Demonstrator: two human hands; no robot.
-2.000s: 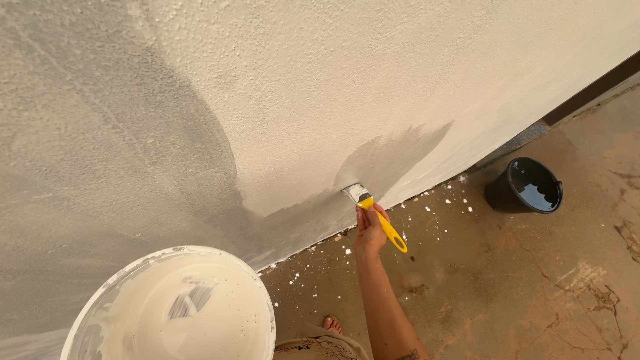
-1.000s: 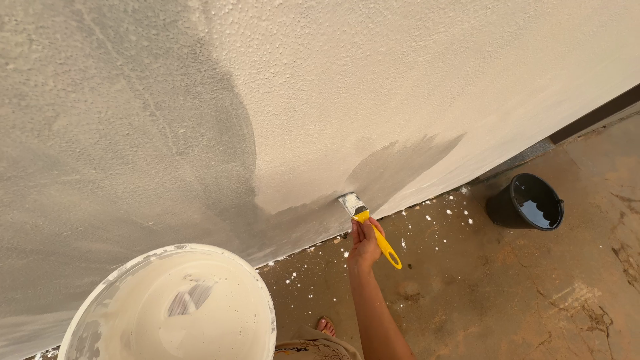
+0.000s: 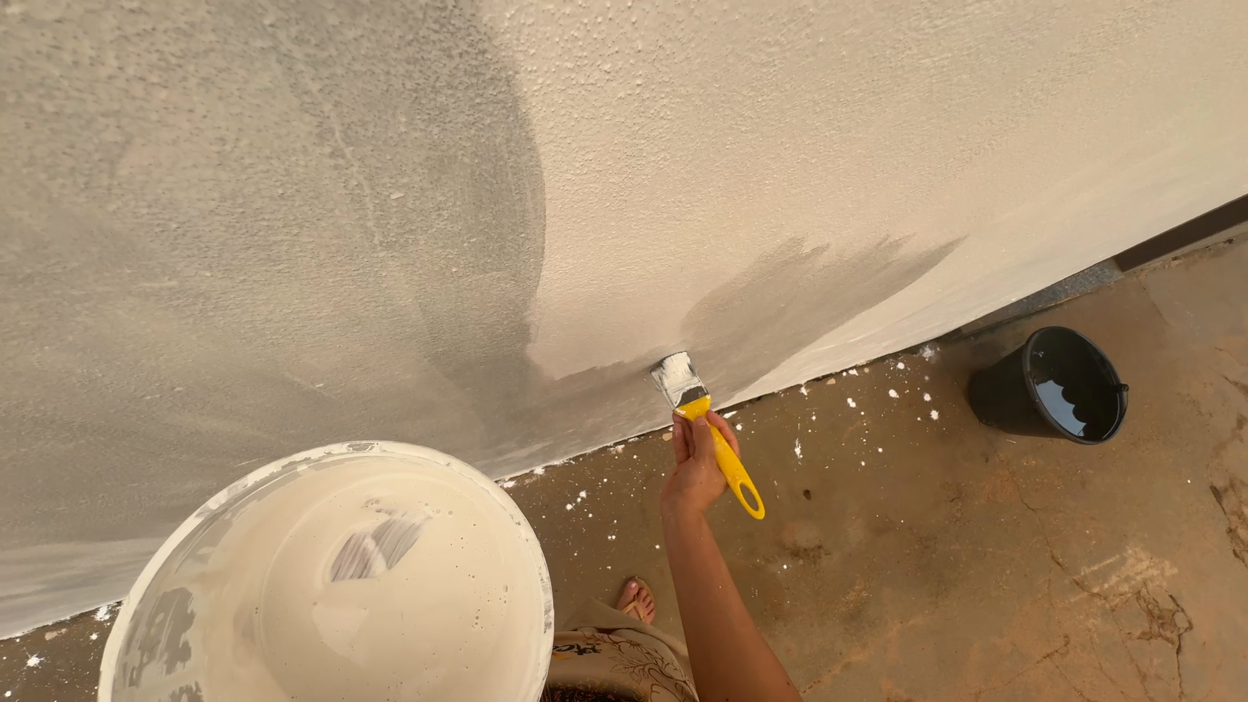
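Observation:
My right hand (image 3: 697, 466) is closed round the yellow handle of a flat paintbrush (image 3: 733, 468), just above the floor. The brush's bristles, coated with whitish paint, touch the lower part of a textured wall (image 3: 624, 195) at a grey, wet-looking patch. A large round bucket (image 3: 531, 546) of off-white paint stands out at the lower left, close to the camera, with streaks on its inner wall. My left hand is out of view, and what it holds cannot be seen.
A black bucket (image 3: 999, 395) holding liquid stands on the stained concrete floor (image 3: 907, 546) at the right, near the wall's foot. White paint drops (image 3: 851, 402) dot the floor along the wall. My sandalled foot (image 3: 638, 599) shows below the brush.
The brush has shifted slightly along the bottom of the wall, still in my right hand. Both buckets remain in place.

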